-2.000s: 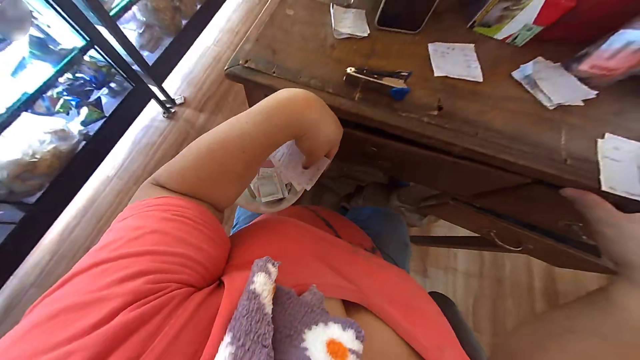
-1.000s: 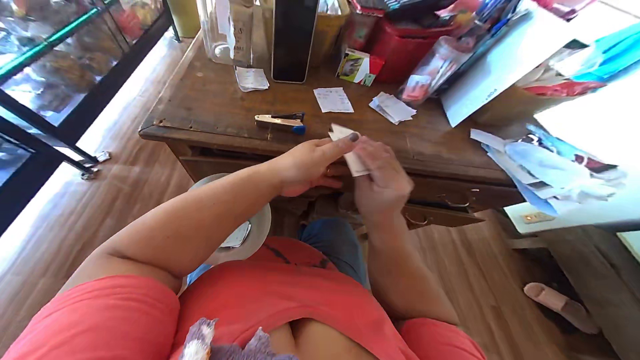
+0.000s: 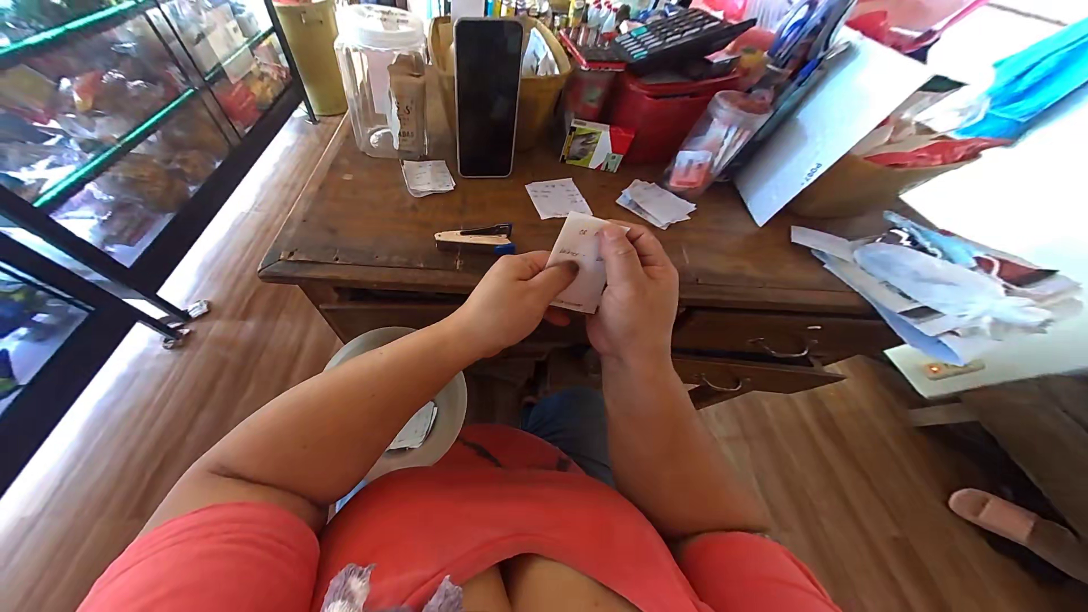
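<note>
Both hands hold a small stack of written paper slips [image 3: 581, 270] over the front edge of the wooden desk [image 3: 374, 229]. My left hand [image 3: 514, 302] grips the stack's left side, thumb on top. My right hand [image 3: 636, 285] grips its right side. On the desk behind lie a single paper slip [image 3: 558, 198], a loose pile of slips [image 3: 656, 204] and another small pile [image 3: 428, 178]. A stapler [image 3: 474, 240] lies left of the hands. Below my left forearm, a round pale bin [image 3: 455, 408] holds more papers [image 3: 416, 427].
A smartphone [image 3: 488, 98] stands upright beside a clear plastic jar [image 3: 381, 81]. Farther right are a red container [image 3: 667, 115], a calculator [image 3: 680, 38] and a white board [image 3: 829, 140]. Papers and plastic [image 3: 943, 280] overhang the desk's right end. A glass display case [image 3: 127, 127] stands left.
Two seconds ago my left hand was down at the bin with paper and my right was at the desk's edge; both have since come together on the slips. The view has shifted widely.
</note>
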